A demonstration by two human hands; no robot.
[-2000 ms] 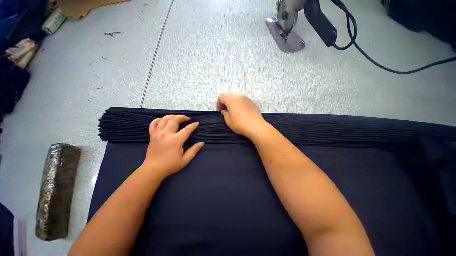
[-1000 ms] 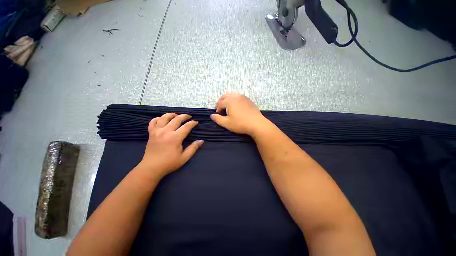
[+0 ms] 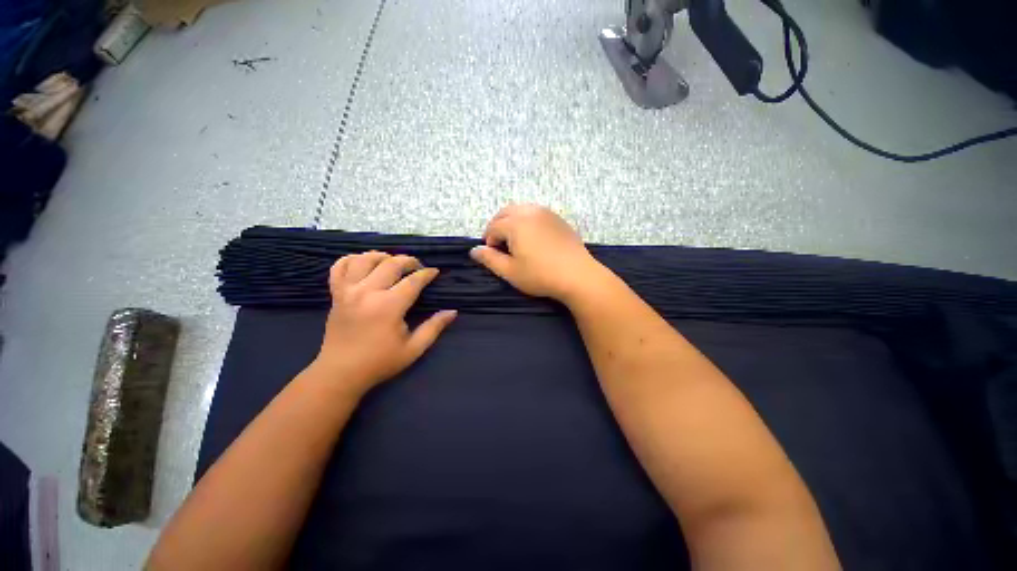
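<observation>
The dark cloth ply [image 3: 502, 446] lies smooth in front of me. Along its far side runs the band of stacked fabric edges [image 3: 736, 284] with many fine parallel ridges. My left hand [image 3: 377, 312] rests on the band left of centre, fingers apart, thumb on the smooth cloth at the band's near edge. My right hand [image 3: 535, 251] is at the band's far edge, its thumb and curled fingers pinching the fabric edges; the fingertips are partly hidden.
A shiny brown-grey weight [image 3: 128, 418] lies left of the cloth. An electric cutting machine [image 3: 645, 56] with a black cord [image 3: 853, 139] stands beyond. Dark cloth piles [image 3: 28, 173] lie far left. Rumpled dark fabric [image 3: 948, 357] lies right.
My right thumb has moved in from the far edge onto the ridged band. My left hand stays almost in the same place on the band.
</observation>
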